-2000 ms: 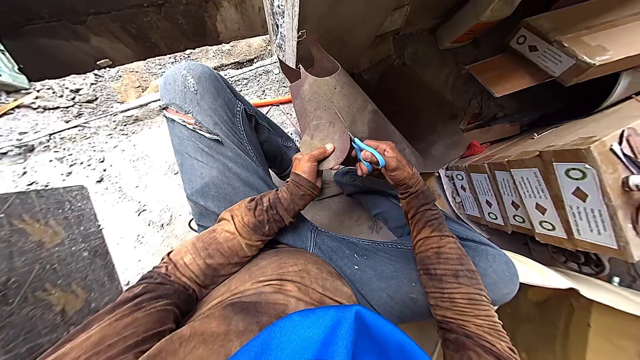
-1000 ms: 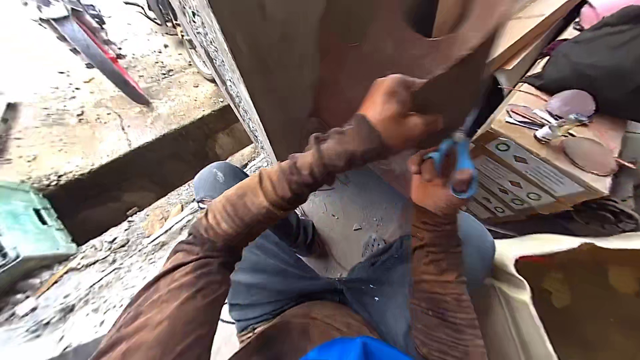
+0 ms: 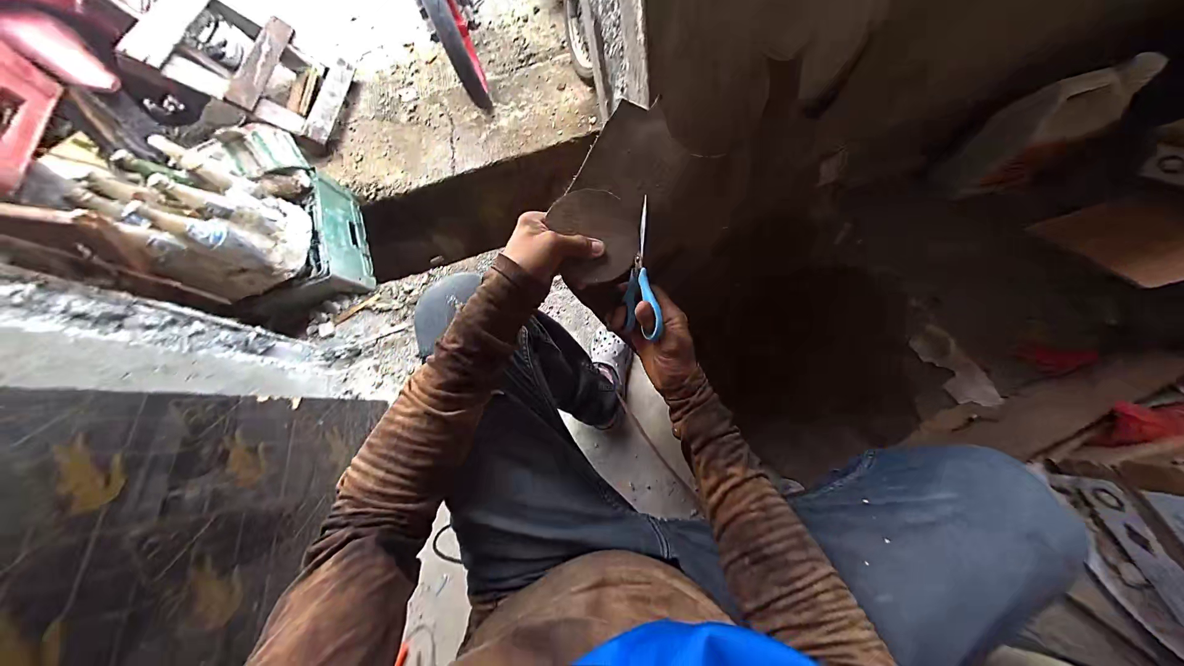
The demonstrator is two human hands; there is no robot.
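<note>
A thin brown sheet [image 3: 638, 153], with a curved edge, is held up in front of me above my knees. My left hand [image 3: 546, 248] pinches its lower left part, thumb on top, where a rounded piece [image 3: 585, 215] overlaps the rest. Blue-handled scissors [image 3: 651, 305] are in my right hand [image 3: 666, 347], fingers through the handles. Their blades point away from me and lie at the sheet, just right of the rounded piece. Whether the blades are apart is hard to tell. The sheet's right side fades into dark shadow.
A green plastic crate [image 3: 342, 231] with bundled items stands at the upper left, near a wooden crate [image 3: 259, 65]. A dark patterned board [image 3: 185, 518] lies at the lower left. Part of a wheel [image 3: 456, 51] shows at the top. A cardboard piece [image 3: 1119, 240] lies at the right.
The sheet, raised at the right one second ago, is now held lower and farther left, and both hands have moved with it. The view has swung considerably.
</note>
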